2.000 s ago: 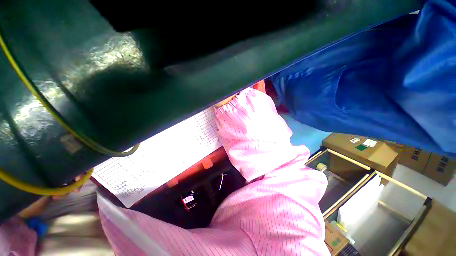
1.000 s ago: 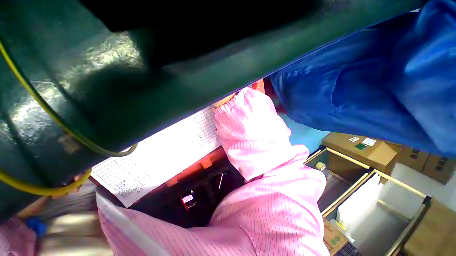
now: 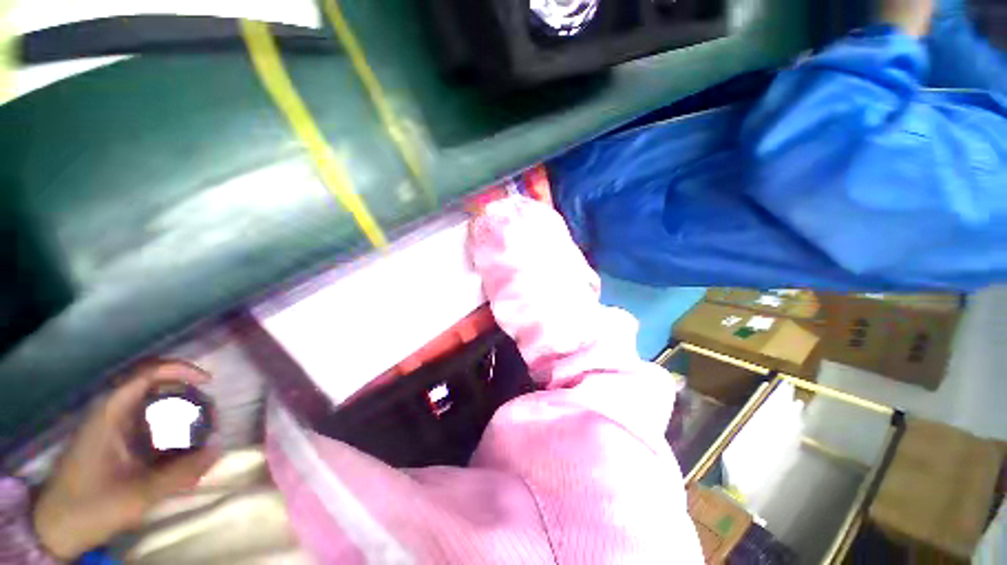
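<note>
My left hand (image 3: 105,464) is at the lower left, its thumb and fingers curled around a small round black gauge (image 3: 175,422) with a glaring white face. A blue band shows at that wrist. My right arm, in a pink striped sleeve, reaches up to the bench edge. Only a blurred sliver of my right hand (image 3: 490,202) shows at the cuff, and its fingers are hidden. A white paper sheet (image 3: 387,306) lies beside the cuff, on a red crate (image 3: 433,344). A black tray (image 3: 387,428) with a small bright item is in the crate.
The green bench (image 3: 221,210) crosses the upper left, with yellow cords (image 3: 304,127) and a black foam tray (image 3: 618,35) holding a shiny round item. A person in a blue smock (image 3: 707,199) is at the upper right. Cartons (image 3: 894,337) and a framed bin (image 3: 817,486) are at the lower right.
The view has shifted, showing more of the bench top. My left hand, mostly hidden before, now shows with a gauge in it. My right arm keeps nearly the same pose.
</note>
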